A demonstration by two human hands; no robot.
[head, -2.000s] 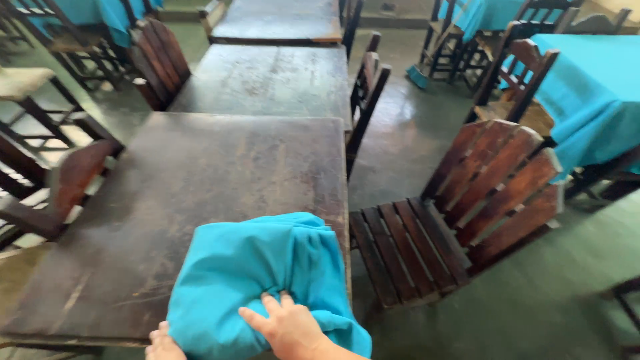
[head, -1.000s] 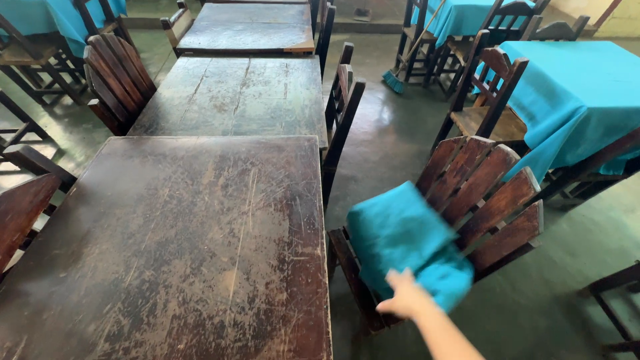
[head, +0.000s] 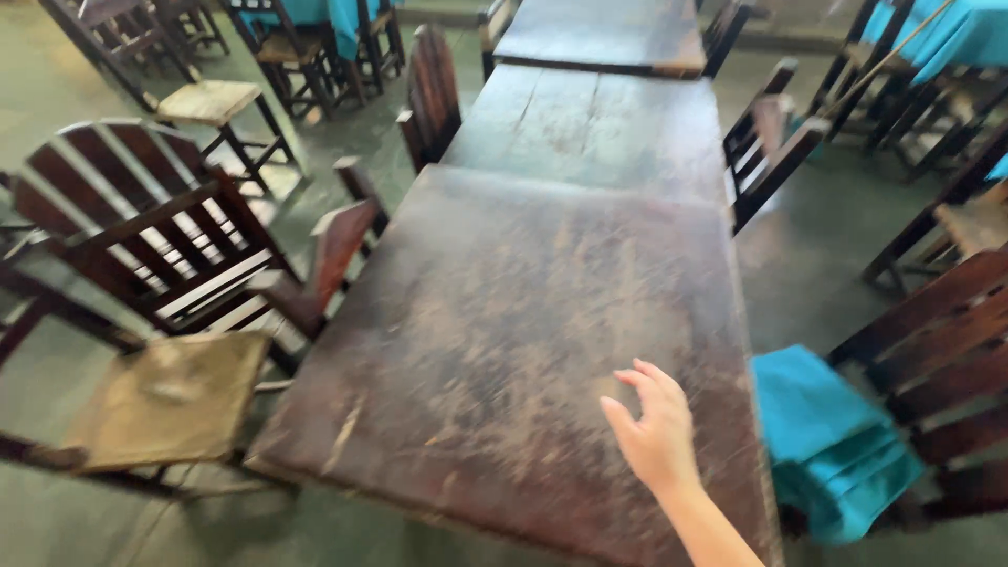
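My right hand [head: 657, 425] is over the right part of a worn dark wooden table [head: 504, 315], fingers apart and slightly curled, holding nothing. Whether it touches the tabletop I cannot tell. To its right, a folded turquoise cloth [head: 827, 433] lies on the seat of a slatted wooden chair [head: 945, 370], beside the table's right edge. My left hand is out of view.
Two more wooden tables [head: 591, 126] [head: 602, 31] continue the row ahead. At the left stand a slatted armchair [head: 118, 189] and a chair with a tan seat [head: 177, 402]. Another chair [head: 768, 150] flanks the row. A turquoise-covered table [head: 965, 39] is at the upper right.
The turquoise cloth was first on the near table under my hands, then at the right chair with my right hand. That hand has let go and moved left over the table. The view has swung left.
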